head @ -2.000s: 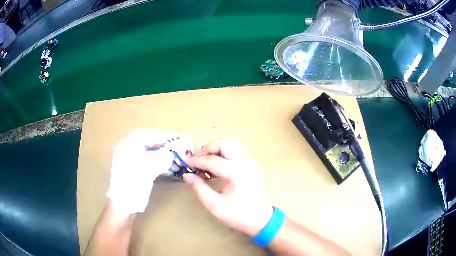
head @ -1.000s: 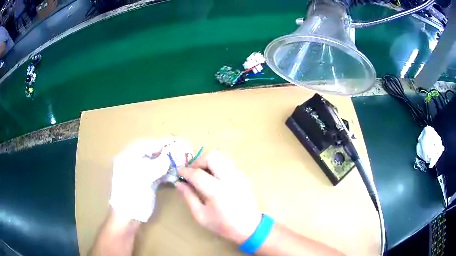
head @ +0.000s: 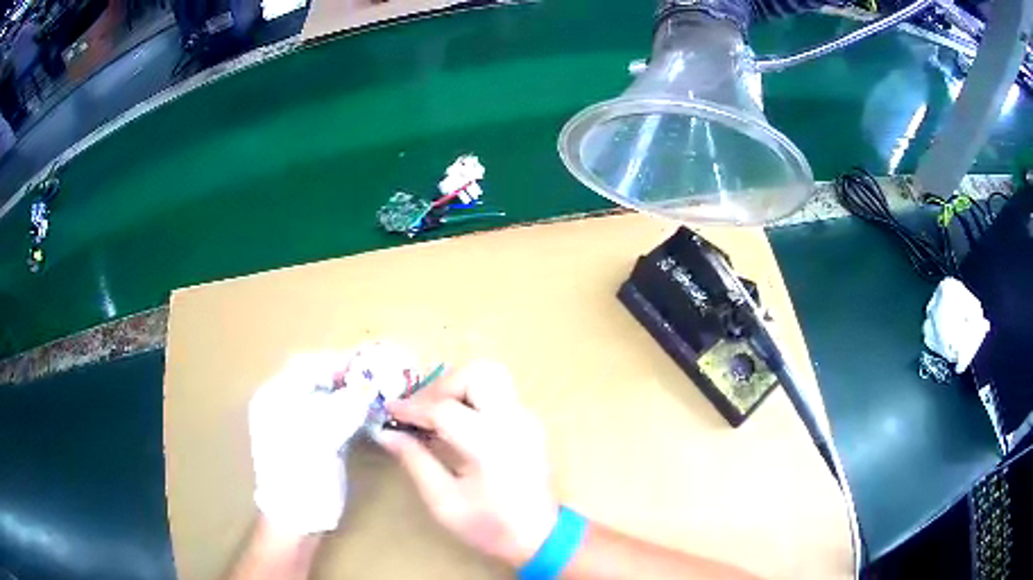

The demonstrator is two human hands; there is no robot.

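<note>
My left hand [head: 300, 436], in a white glove, holds a wired board assembly [head: 380, 368] with white and reddish parts over the tan sheet. A green lead wire [head: 428, 380] sticks out of it toward the upper right. My right hand [head: 476, 459], bare with a blue wristband [head: 553, 544], pinches a small dark part [head: 399, 426] at the assembly's lower side between thumb and fingers. The fingers hide much of the assembly, and the glove is overexposed.
The green belt [head: 272, 170] carries a waiting assembly [head: 436, 202] and another at far left [head: 40, 227]. A clear fume hood [head: 691, 147] hangs above the sheet's back edge. The soldering iron [head: 793, 391] rests in its black stand [head: 680, 297] at right. A white cloth-like bundle [head: 954, 325] lies far right.
The waiting assembly on the belt has moved left and out from behind the hood. The camera view has shifted slightly. Both hands stay on the workpiece, and the blue wire is less visible.
</note>
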